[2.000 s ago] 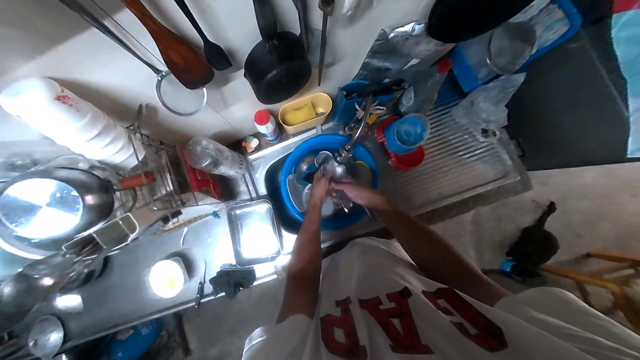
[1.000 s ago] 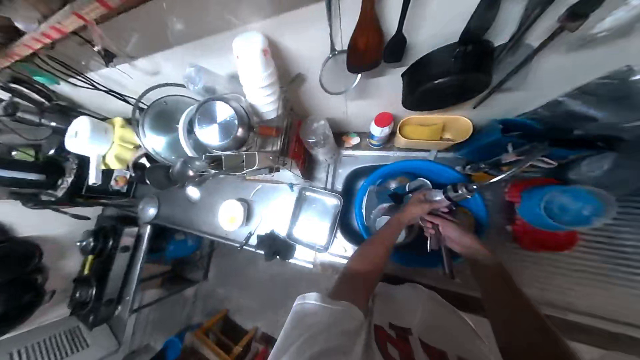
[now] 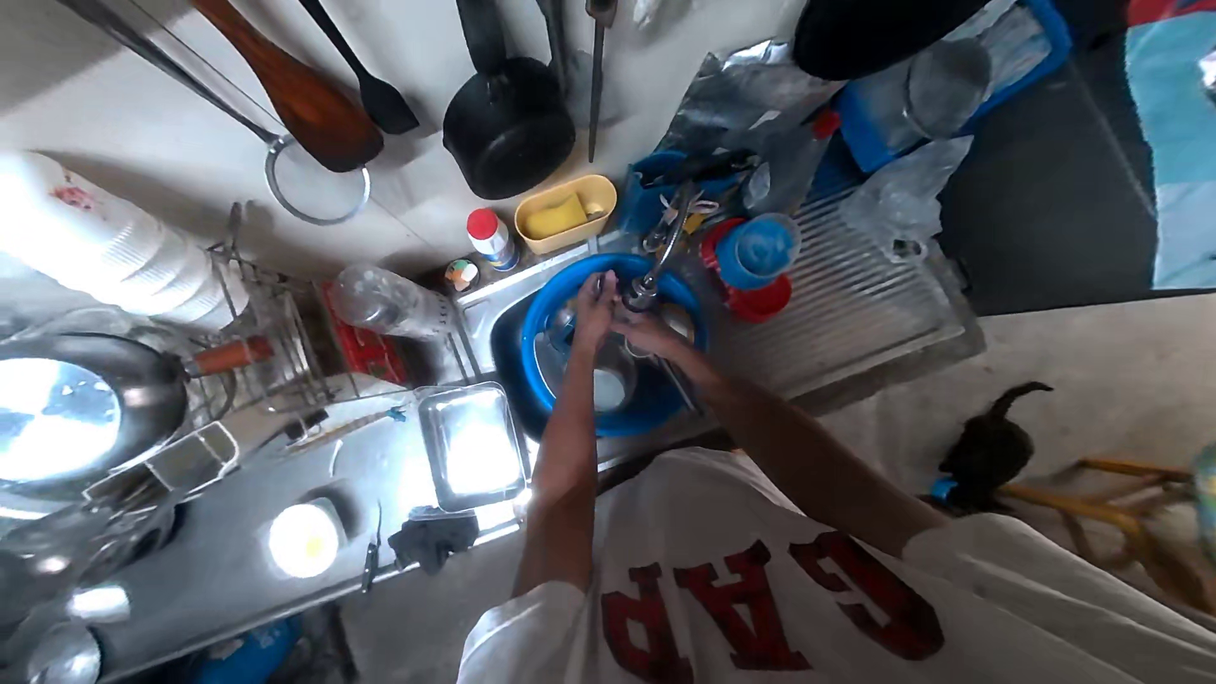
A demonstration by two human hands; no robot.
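Observation:
My left hand (image 3: 596, 302) is over the blue plastic basin (image 3: 534, 366) in the sink, just left of the chrome tap's spout end (image 3: 639, 293), with fingers bent upward. Right beside it, below the spout, is my right hand (image 3: 651, 332), its fingertips close to the left hand. Small shiny metal parts show around the fingers, and a long thin metal piece (image 3: 679, 385) slants down below the right hand; whether either hand grips it is unclear. In the basin lie dishes, among them a pale round one (image 3: 609, 389). The fingers are too small and dark to read clearly.
Behind the basin stand a yellow sponge tray (image 3: 594, 195) and a red-capped bottle (image 3: 491, 237). Blue and red plastic cups (image 3: 757, 252) are on the ribbed drainboard (image 3: 855, 323). Left of the basin sits a metal tray (image 3: 472, 446). A black cat (image 3: 988, 442) is on the floor at right.
The view has swung back to the right since one second ago. Then both hands were together on long metal utensils below the tap; now the left hand is higher, beside the spout.

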